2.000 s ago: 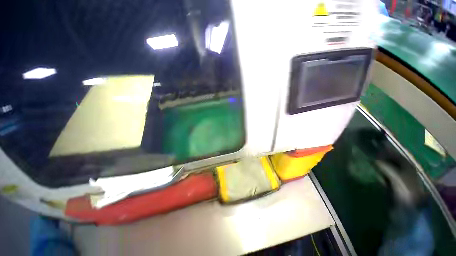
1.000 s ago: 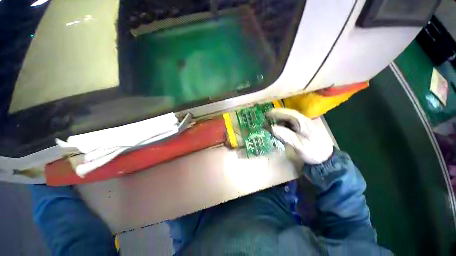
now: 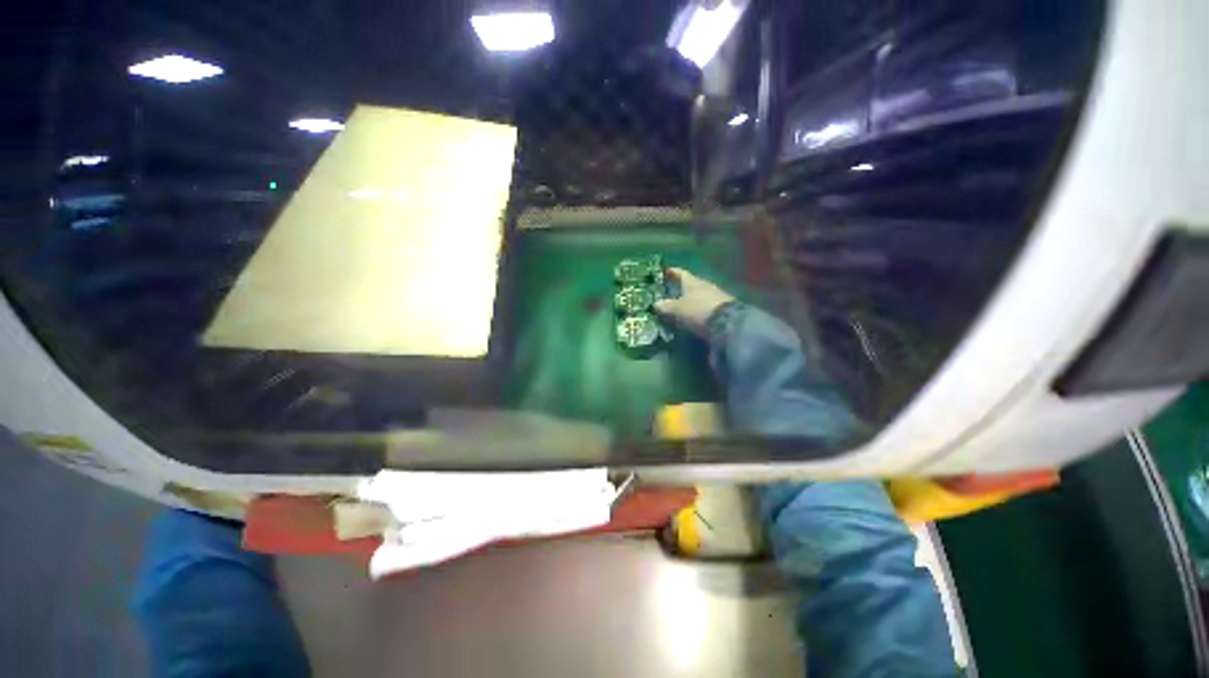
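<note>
A green circuit board panel (image 3: 636,305) with three joined round sections is inside the cabinet, seen through the window, over the green work mat (image 3: 570,364). My right hand (image 3: 692,302), in an off-white glove, holds the panel by its right edge. My right forearm reaches in under the window's lower edge. My left hand is not visible. Only the blue left sleeve shows at the lower left, running to the cabinet's lower edge.
The window shows a slanted cream panel (image 3: 385,239). Below it are red padding (image 3: 305,523), white cloths (image 3: 491,510), a grey pad with yellow edging (image 3: 727,519) and a yellow-and-red pad (image 3: 968,495). A dark screen (image 3: 1140,318) and the conveyor (image 3: 1061,596) are at right.
The right hand was blurred over the conveyor, then held the board panel over the grey pad. It has now moved forward into the cabinet with the panel. The view has shifted.
</note>
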